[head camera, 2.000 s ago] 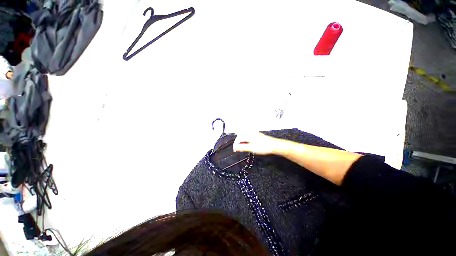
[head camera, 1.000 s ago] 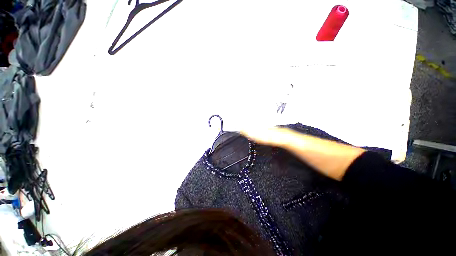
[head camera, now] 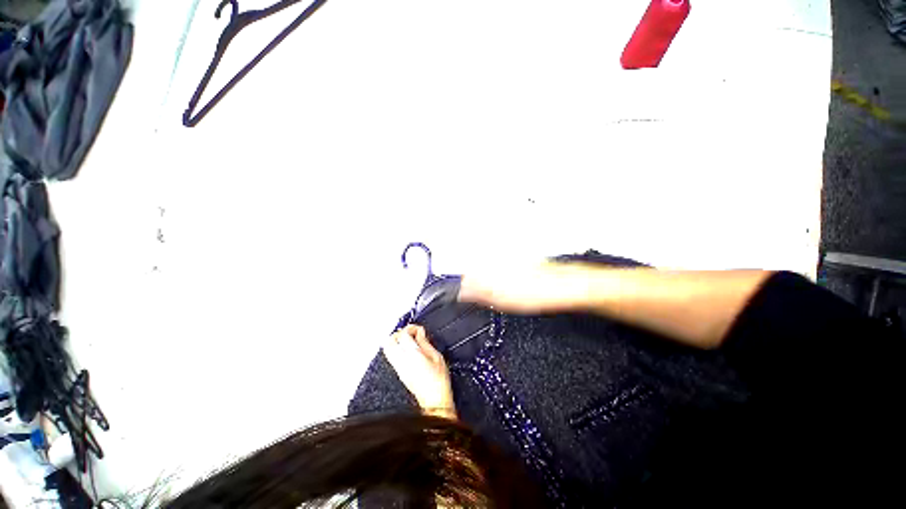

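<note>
A dark tweed jacket point(head camera: 536, 363) with flecked braid trim lies front up on the white table, partly hidden by my hair and right arm. A black hanger point(head camera: 417, 260) sits in its neck, its hook sticking out past the collar. My left hand point(head camera: 421, 366) pinches the jacket's neck edge on the left side, thumb and fingers together. My right hand point(head camera: 507, 286) is blurred and lies at the right side of the neck; its fingertips are at the collar beside the hanger, and its grip cannot be made out.
A loose black hanger point(head camera: 233, 60) lies at the table's far left. A red thread cone point(head camera: 656, 35) is at the far right. Crumpled grey garments point(head camera: 65, 89) and a tangle of black hangers point(head camera: 60, 383) line the left edge. The white table point(head camera: 397, 149) ends at the right, beside the floor.
My left hand has come into view and taken hold of the neck edge. My right hand stays by the collar, slightly shifted. The loose hanger and red cone sit nearer the top as the view moved.
</note>
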